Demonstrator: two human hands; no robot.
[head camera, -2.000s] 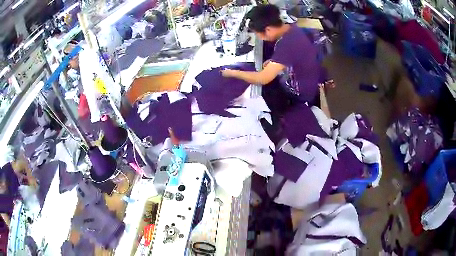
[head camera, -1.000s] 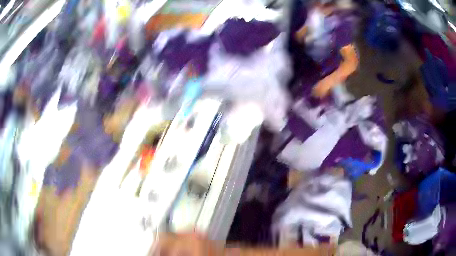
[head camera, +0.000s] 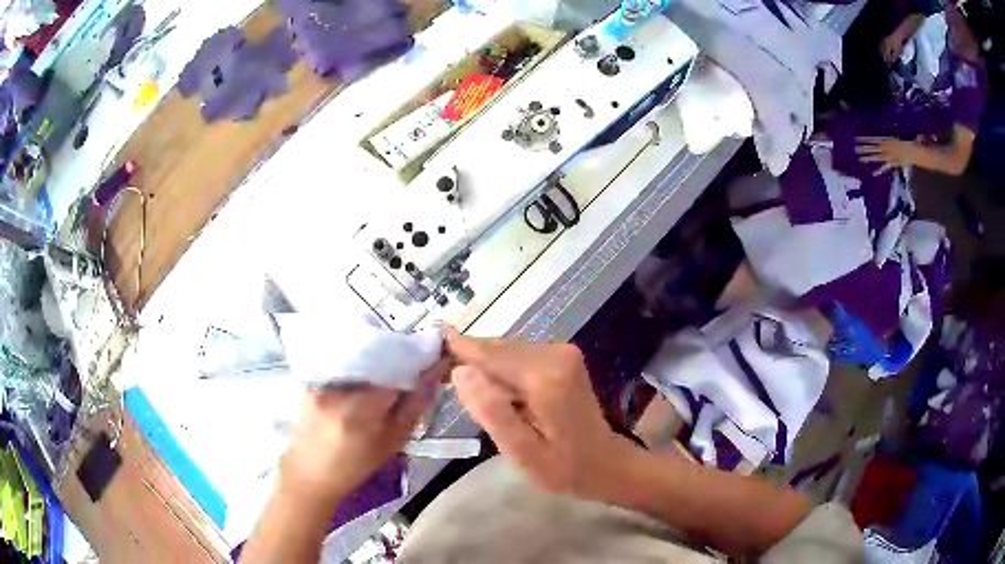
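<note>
Both my bare hands meet just in front of the sewing machine's needle end. My left hand (head camera: 358, 424) is closed on a bunched white fabric piece (head camera: 353, 350), which spreads over the white table (head camera: 237, 275). My right hand (head camera: 535, 402) has its fingertips at the fabric's right end, by the left fingers; whether it grips the cloth is hidden. The white machine head (head camera: 540, 127) lies beyond my hands. Black-handled scissors (head camera: 551, 207) lie on the machine bed. Some purple fabric (head camera: 369, 494) shows below my left wrist.
A tan tray (head camera: 410, 160) with red-orange items stands behind the machine head. Light panels (head camera: 771, 66) lie at its far end. Heaped purple and white pieces (head camera: 810, 242), a blue crate (head camera: 871, 342) and another person's hand (head camera: 890, 152) are at right. Purple pieces (head camera: 237, 72) lie at upper left.
The view has swung down and closer to the machine. Both my hands are now in the picture, with white fabric at them. The other person now shows at the upper right.
</note>
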